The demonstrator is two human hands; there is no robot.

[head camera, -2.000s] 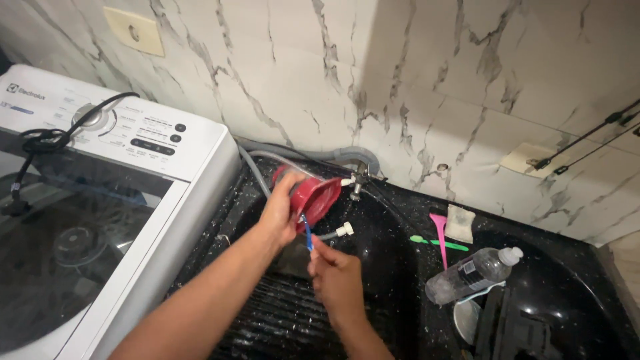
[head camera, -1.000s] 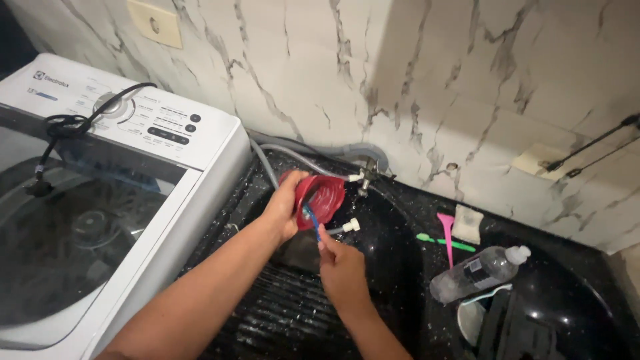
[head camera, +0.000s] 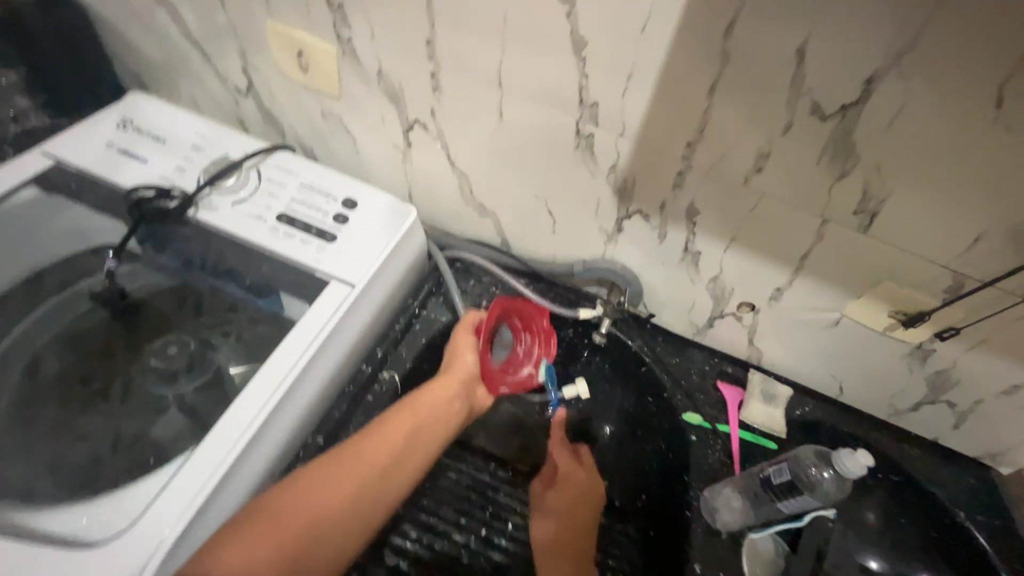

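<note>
A red bowl-like plastic part (head camera: 532, 332) with a round opening or grey disc at its centre is tilted on its side over the black sink (head camera: 632, 448). My left hand (head camera: 464, 360) grips its left edge, the fingers partly behind it. My right hand (head camera: 566, 472) holds a blue-handled brush (head camera: 552, 388), seemingly a toothbrush, with its head at the lower right rim of the red part. Close behind the brush is the white end fitting of a hose (head camera: 576, 390).
A washing machine (head camera: 384, 232) stands left, a black cord on it. A metal tap (head camera: 612, 308) with a hose is at the wall. On the right lie a pink tool (head camera: 732, 416), a green toothbrush (head camera: 748, 436), a pad (head camera: 766, 404), a plastic bottle (head camera: 792, 484) and a white cup (head camera: 764, 554).
The red part has been turned so its inside faces me more. The brush has moved from its inside to the lower right rim.
</note>
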